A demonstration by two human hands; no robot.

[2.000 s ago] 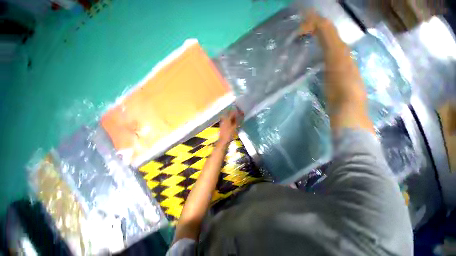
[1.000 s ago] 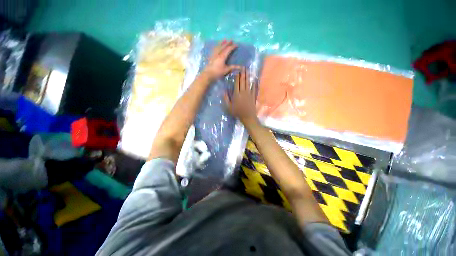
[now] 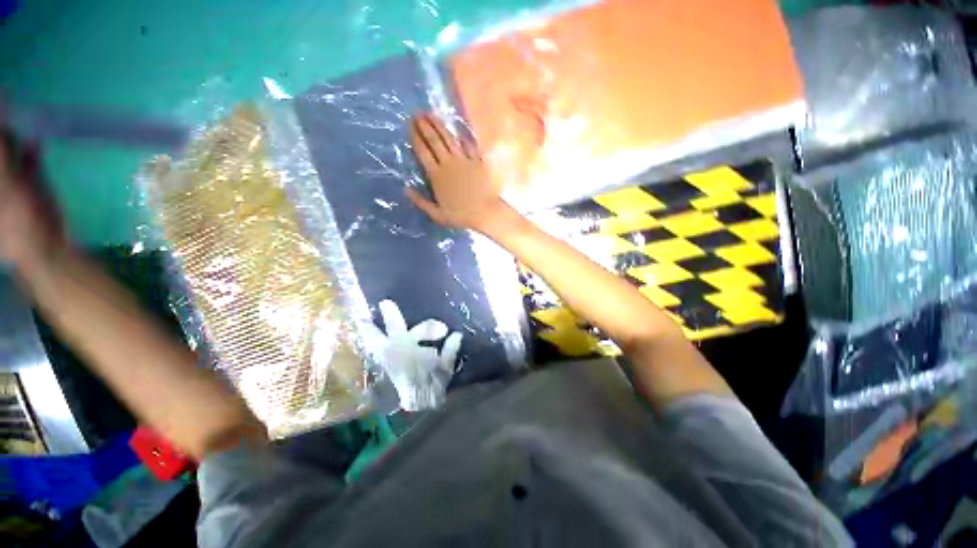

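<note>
The grey strip stock (image 3: 375, 246) lies under clear film in the middle. My right hand (image 3: 455, 182) rests flat on its upper part, fingers spread. My left hand (image 3: 27, 203) is at the far left edge, blurred and partly cut off. A blurred grey strip (image 3: 107, 126) stretches rightward from its fingers over the green floor. A white glove (image 3: 416, 364) lies on the lower end of the grey stock. The yellow ribbed strip stock (image 3: 257, 278), in crinkled film, lies just left of the grey stock.
Orange stock (image 3: 643, 80) lies at the upper right. The yellow-black checked board (image 3: 686, 252) lies below it, under my right forearm. Teal stock (image 3: 911, 225) and dark stock (image 3: 889, 348) in film lie at the far right. A red object (image 3: 161, 455) is at the lower left.
My left hand has moved from the grey stock to the far left, with a grey strip. My right hand has stayed on the grey stock. The view has shifted, showing the glove and yellow stock larger.
</note>
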